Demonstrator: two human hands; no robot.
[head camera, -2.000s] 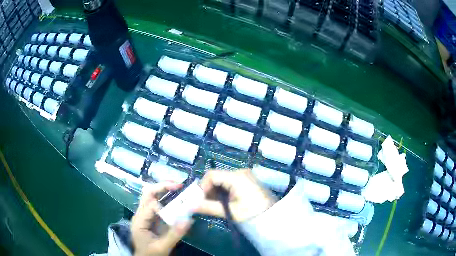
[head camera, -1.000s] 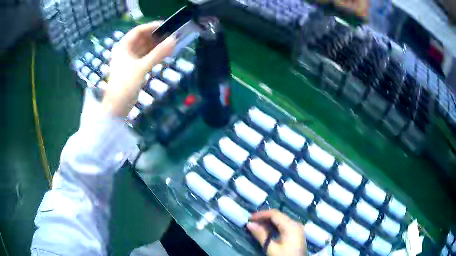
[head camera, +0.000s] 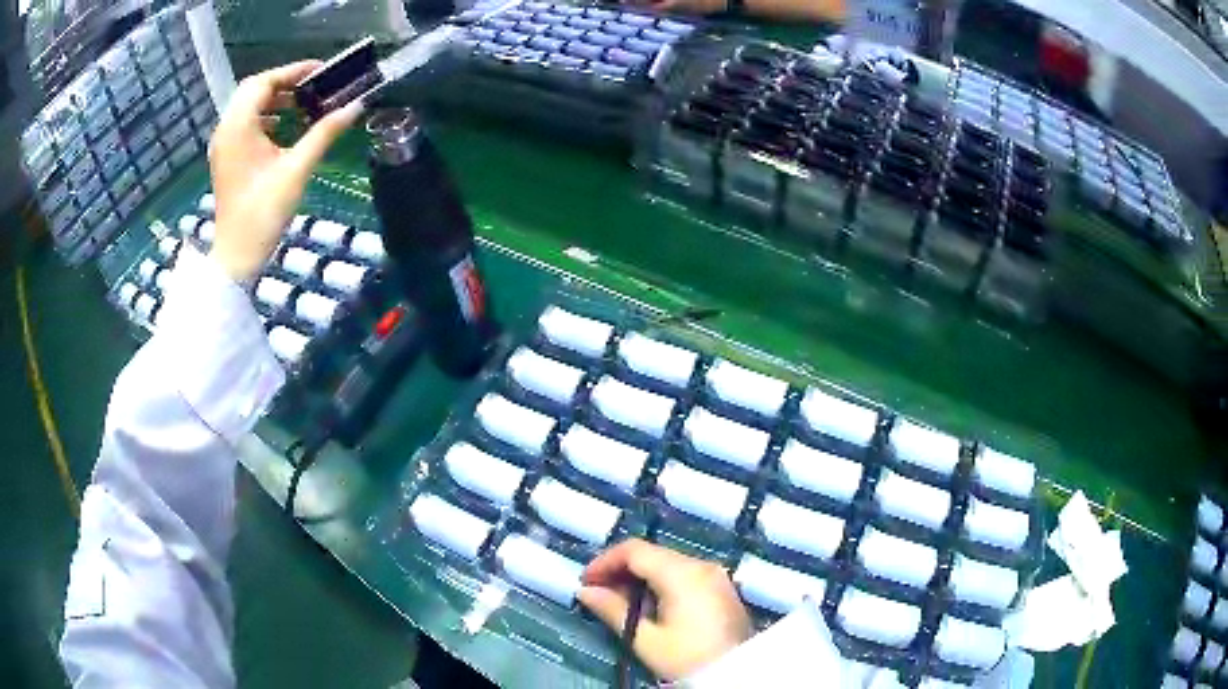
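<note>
My left hand (head camera: 259, 168) is raised at the upper left and holds a unit (head camera: 339, 84) by its edges, its dark end face showing, close to the metal mouth of the heat gun (head camera: 428, 249). The heat gun stands nozzle up. My right hand (head camera: 669, 608) is low over the blister tray (head camera: 465, 612) and holds a thin dark stick (head camera: 630, 630). Its fingertips are at the end of a white unit (head camera: 541, 568) in the tray's near row; whether they touch it cannot be told.
A black bar with a red switch (head camera: 388, 323) and cord lies left of the heat gun. A second tray (head camera: 317, 310) of white units lies behind it. Crumpled white paper (head camera: 1073, 579) is at the right. Stacked trays of dark units (head camera: 862, 162) stand on the far side. A thin dark strip (head camera: 690, 316) lies beyond the main tray.
From both hands on a unit over the tray, my left hand has moved up left to the heat gun's mouth with a unit. My right hand stays low at the tray. The view has shifted.
</note>
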